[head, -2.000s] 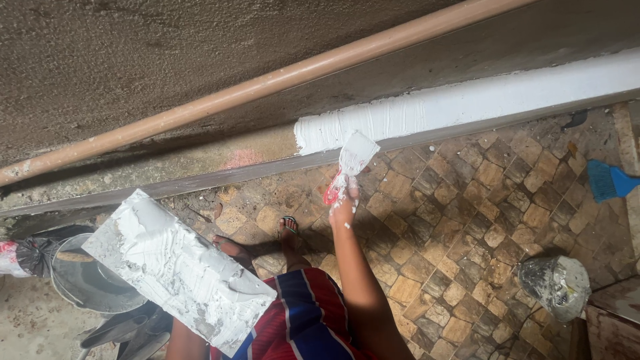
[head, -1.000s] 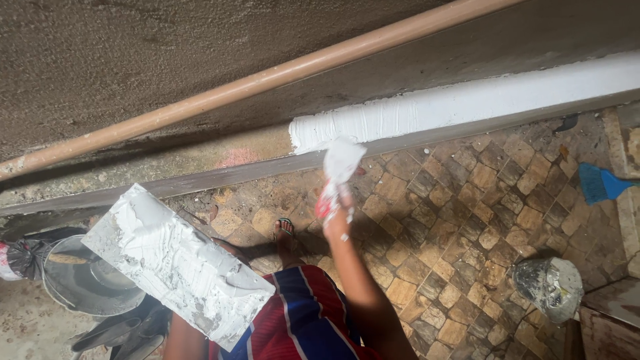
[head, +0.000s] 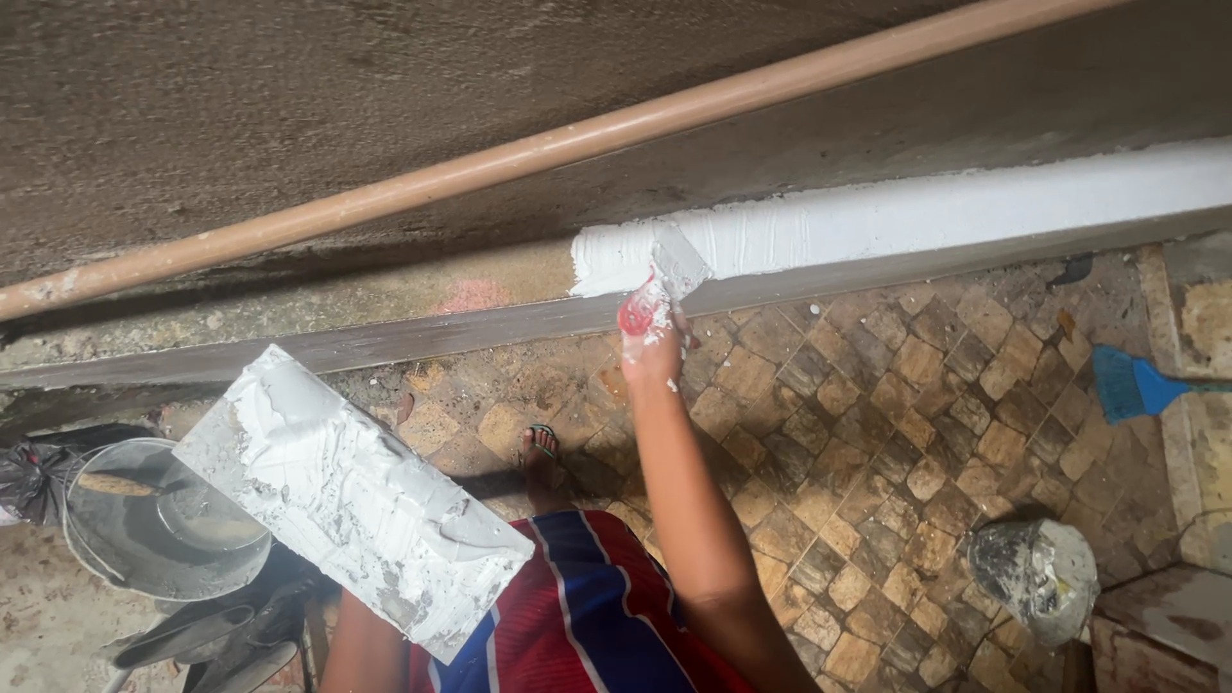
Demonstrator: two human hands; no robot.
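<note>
My right hand point(head: 656, 351) grips the red handle of a putty knife point(head: 680, 262), both smeared with white paste. The blade lies over the lower edge of a white-coated strip point(head: 818, 231) on a low ledge, near the strip's ridged left end. Left of there the ledge shows bare, stained concrete point(head: 520, 274). A rectangular board point(head: 356, 500) loaded with thick white paste is at the lower left, above my left forearm. My left hand is hidden beneath the board.
A tan pipe point(head: 539, 149) slants above the ledge. At left stand a bucket point(head: 168, 520) with a wooden-handled tool inside, a black bag point(head: 48, 472) and dark boots point(head: 221, 635). On the patterned floor point(head: 866, 452) are a paste-smeared container point(head: 1035, 577) and a blue broom point(head: 1136, 383).
The putty knife in my right hand has gone from over the floor beside the ledge up to the white strip's edge. The paste-covered board stays at the lower left.
</note>
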